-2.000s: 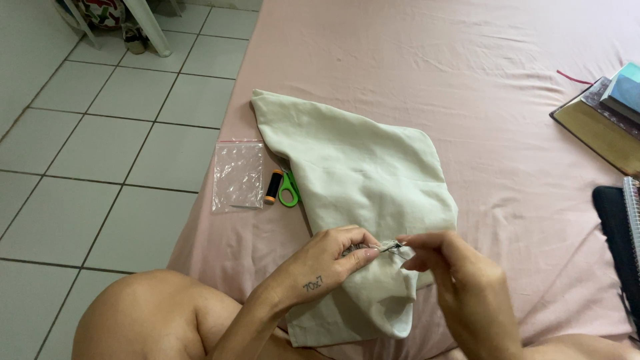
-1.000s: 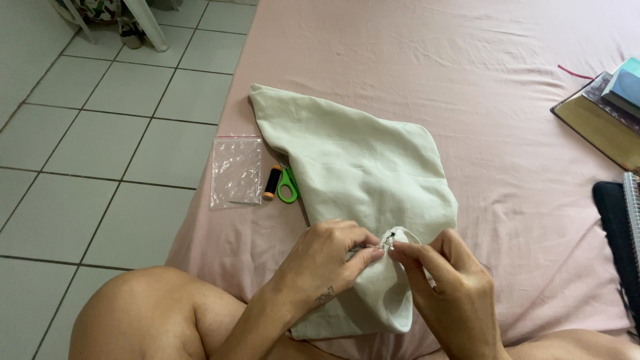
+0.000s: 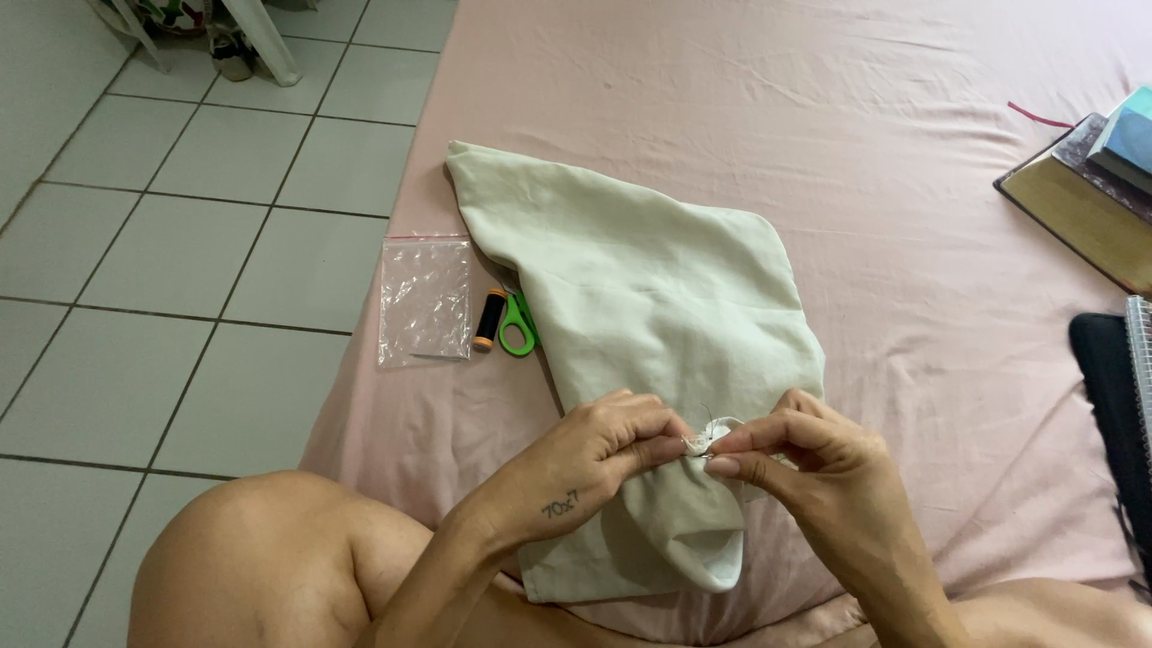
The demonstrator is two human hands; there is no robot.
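A pale cream fabric piece (image 3: 666, 288) lies folded across the pink sheet. My left hand (image 3: 612, 445) pinches a gathered edge of it between thumb and fingertips. Just to the right, my right hand (image 3: 792, 450) has thumb and index finger closed at the same gathered spot, near a dark thread (image 3: 708, 416); whether a needle is between them cannot be told. Left of the fabric lie green-handled scissors (image 3: 517, 328), their blades largely hidden, beside a spool of black thread (image 3: 489, 320) and a clear zip bag (image 3: 425, 301).
The pink bed sheet (image 3: 810, 99) spreads under everything. At the right are stacked books (image 3: 1080, 198), a black case (image 3: 1102, 396) and a spiral-bound notebook (image 3: 1141, 360). My bent knee (image 3: 261, 558) is at the lower left. Beyond the bed's left edge are floor tiles (image 3: 270, 261) and a white chair leg (image 3: 261, 40).
My right hand, first a little apart from my left with its fingers raised, is now close beside it at the gathered edge. My left hand keeps its pinch on the fabric.
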